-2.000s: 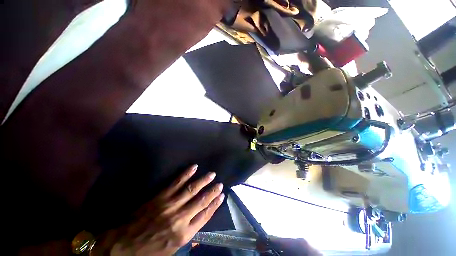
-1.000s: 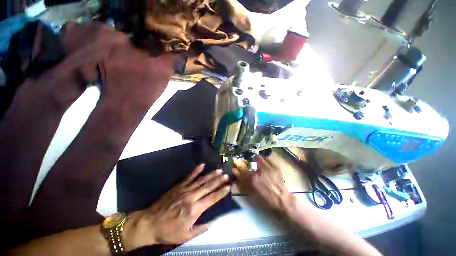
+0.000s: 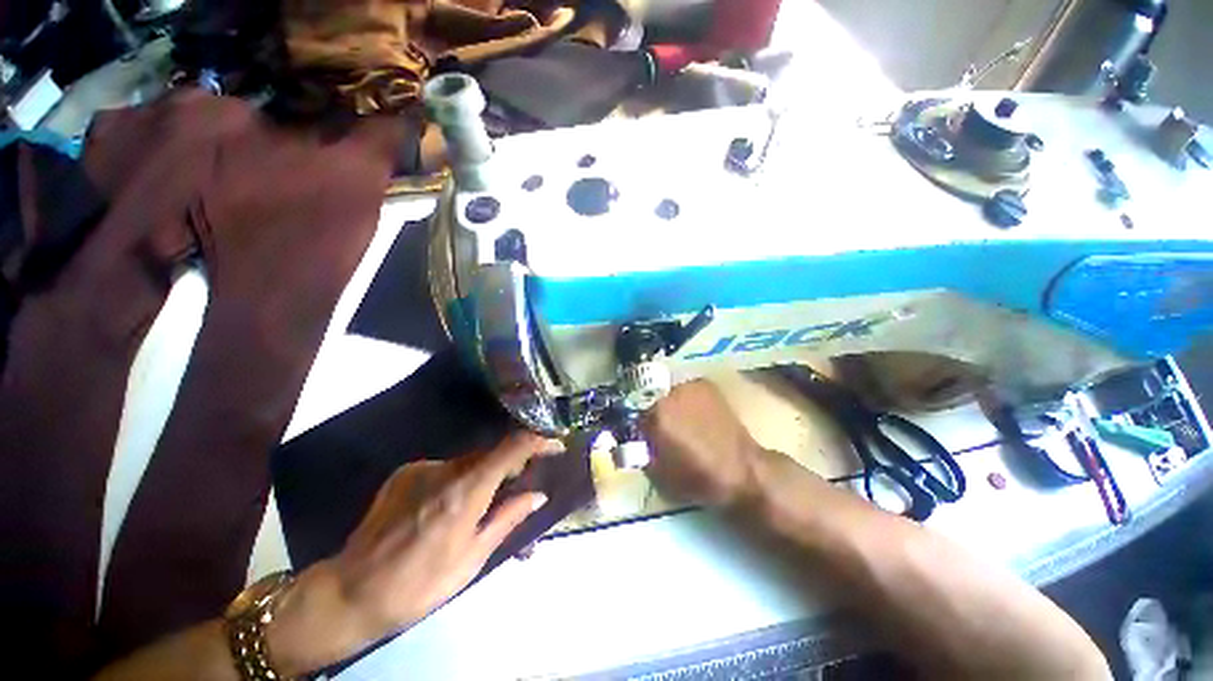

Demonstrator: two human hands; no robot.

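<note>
A dark cut panel (image 3: 366, 452) lies on the machine bed (image 3: 785, 426), with its right end at the needle area. My left hand (image 3: 426, 539) rests on the panel with fingers apart, fingertips just left of the presser foot area. My right hand (image 3: 698, 446) is close to the right of the needle area, blurred, with its fingers bent and mostly hidden; what it grips cannot be told. The white lockstitch machine head (image 3: 798, 200) stands over the work. The round thread tension knob (image 3: 645, 383) shows on its front. The needle point is not clear.
Black-handled scissors (image 3: 905, 459) lie under the machine arm. Red and green small tools (image 3: 1101, 479) lie at the bed's right end. Maroon-brown panels (image 3: 286, 253) spread at the left. A shiny mustard-brown fabric pile (image 3: 353, 53) and a red item (image 3: 732, 29) are behind the machine.
The view has shifted nearer the machine. My right hand, not visible two seconds ago, came in beside the needle and is now more bent. My left fingers are less spread. Less of the dark panel shows.
</note>
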